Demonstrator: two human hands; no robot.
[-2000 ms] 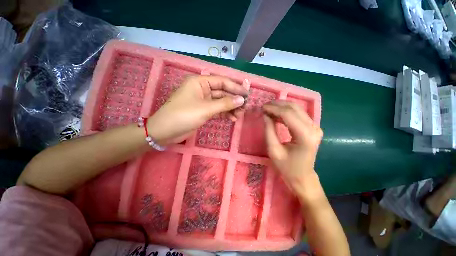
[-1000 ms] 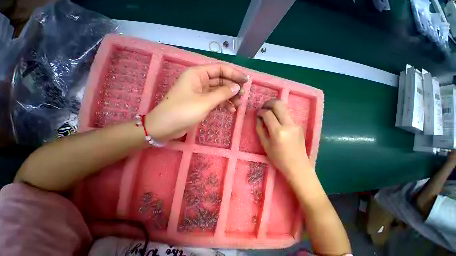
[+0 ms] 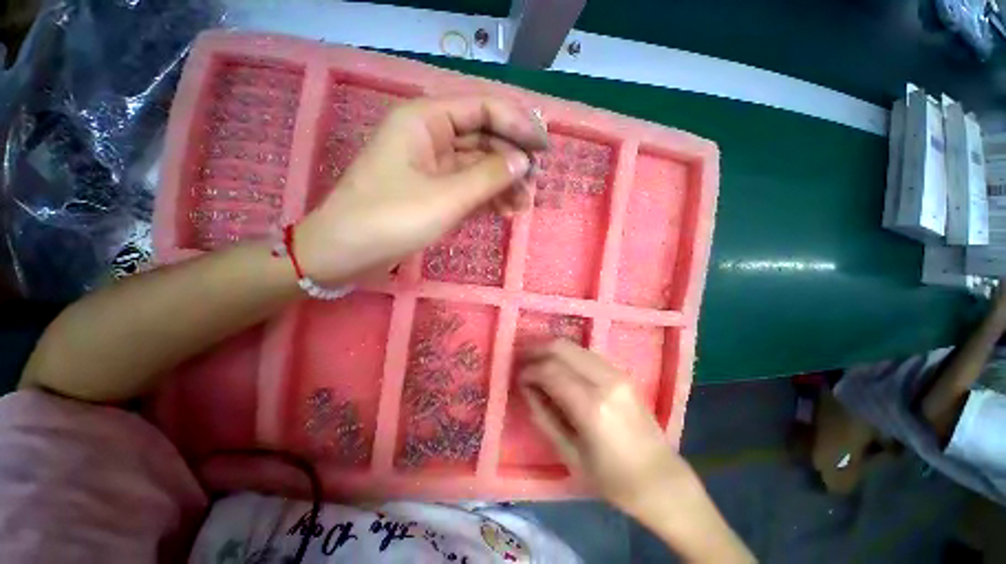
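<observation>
A pink foam tray [image 3: 502,296] has pockets in two rows. Small metal parts stand in regular rows in far pockets [image 3: 245,154]; the far right pocket shows none. Loose dark parts lie heaped in near pockets [image 3: 443,386]. My left hand [image 3: 425,182] is over the far middle pockets, thumb and fingers pinched on small dark metal parts. My right hand [image 3: 585,413] is over a near pocket right of the middle, fingers bent down and slightly blurred, covering part of a heap; its fingertips are partly hidden and I cannot tell if they hold a part.
A clear plastic bag [image 3: 66,143] lies left of the tray. A white rail [image 3: 706,72] with a grey post [image 3: 543,31] crosses the green bench [image 3: 789,264] behind it. White boxes [image 3: 938,165] stand at the right. Another person's arm [image 3: 971,353] shows at the right edge.
My right hand has moved from the far pocket towards me, over a near pocket. My left hand keeps its pinch. The tray and bench appear higher in the picture.
</observation>
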